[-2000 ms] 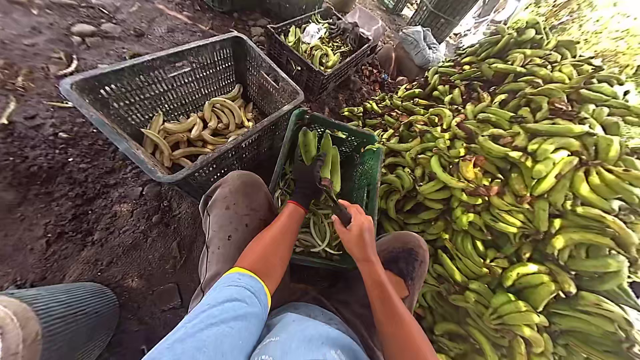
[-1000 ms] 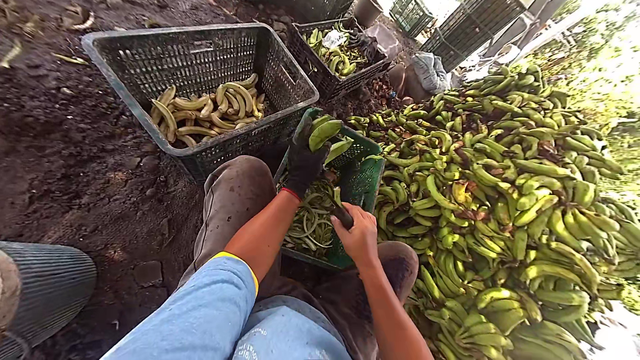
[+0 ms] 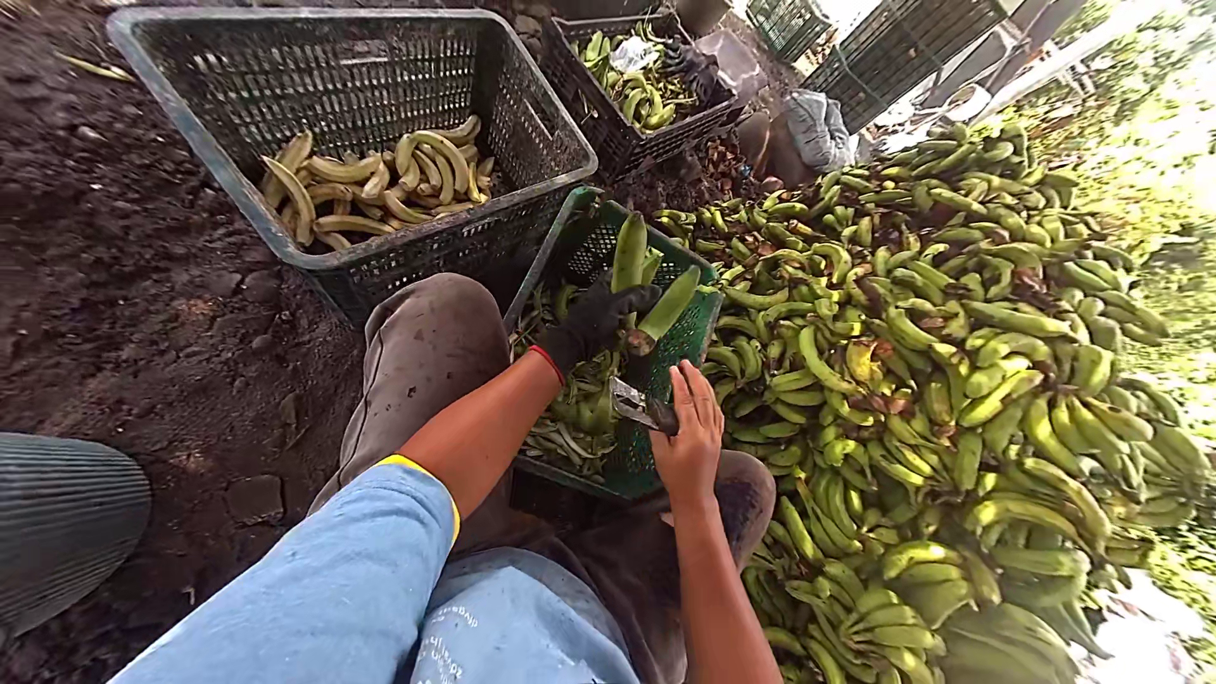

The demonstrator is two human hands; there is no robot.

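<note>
My left hand (image 3: 594,323), in a dark glove with a red cuff, holds green plantains (image 3: 629,255) above a green plastic crate (image 3: 704,328). One plantain (image 3: 670,304) tilts right, its cut stem end toward me. My bare right hand (image 3: 692,427) grips the dark handle of a short-bladed knife (image 3: 635,403), just below that fruit; the blade points left. Strips of green peel (image 3: 579,418) lie in the crate between my knees. The palm of my left hand is hidden.
A big grey crate (image 3: 370,24) of peeled plantains (image 3: 380,185) stands at upper left. Behind is a black crate (image 3: 617,123) with green plantains and a glove. A large heap of green plantains (image 3: 912,380) fills the right side. A ribbed container (image 3: 71,532) is at lower left.
My left hand has moved down from the crate's far side, holding the plantains nearer the knife. The knife blade now shows clearly beside my right hand.
</note>
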